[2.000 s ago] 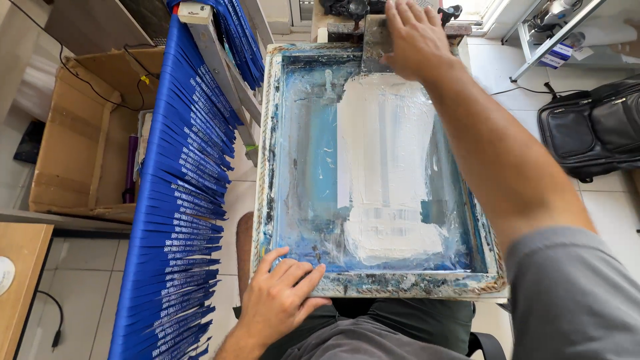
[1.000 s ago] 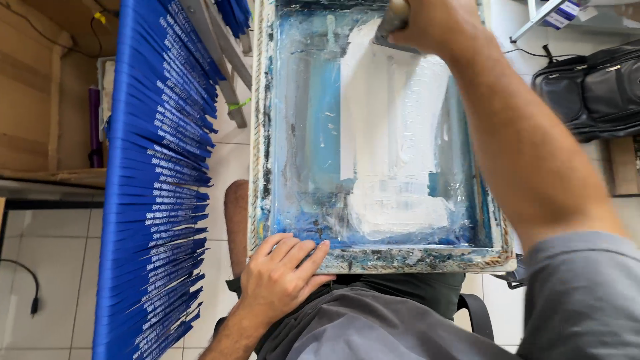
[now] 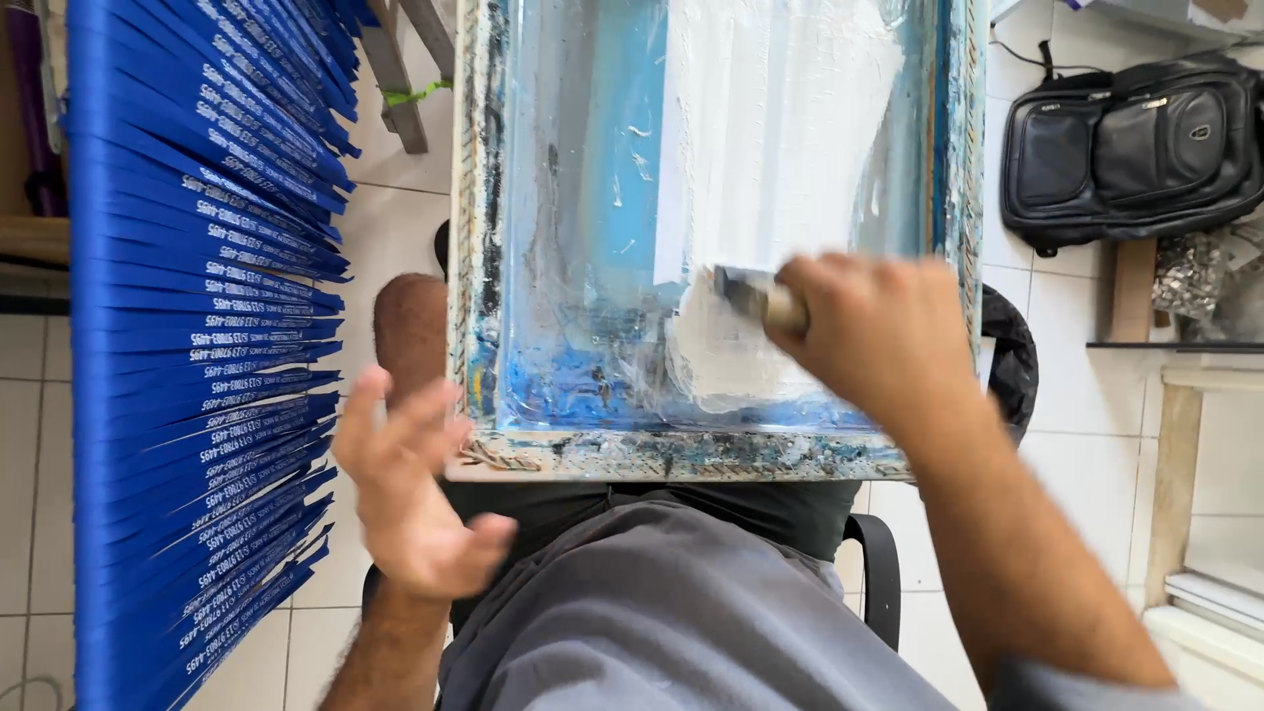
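A screen-printing frame (image 3: 667,456) smeared with blue, white and dark ink lies above my lap. White ink (image 3: 780,178) covers a broad band of its mesh. My right hand (image 3: 869,341) grips a squeegee (image 3: 758,296) by its handle, its dark blade at the near part of the white ink. My left hand (image 3: 420,484), blurred, is raised palm up beside the frame's near left corner, with fingers apart and nothing in it. To its left hang many blue printed ribbons (image 3: 227,326) in a long row.
A grey metal leg with a green tie (image 3: 405,99) stands between ribbons and frame. A black backpack (image 3: 1136,148) lies at the upper right, above a shelf edge (image 3: 1175,346). A chair's black armrest (image 3: 877,573) shows beside my lap. A purple object (image 3: 35,109) is at the far left.
My right hand has come from the frame's far end towards me with the squeegee. My left hand has lifted off the near left edge of the frame. The view has moved closer.
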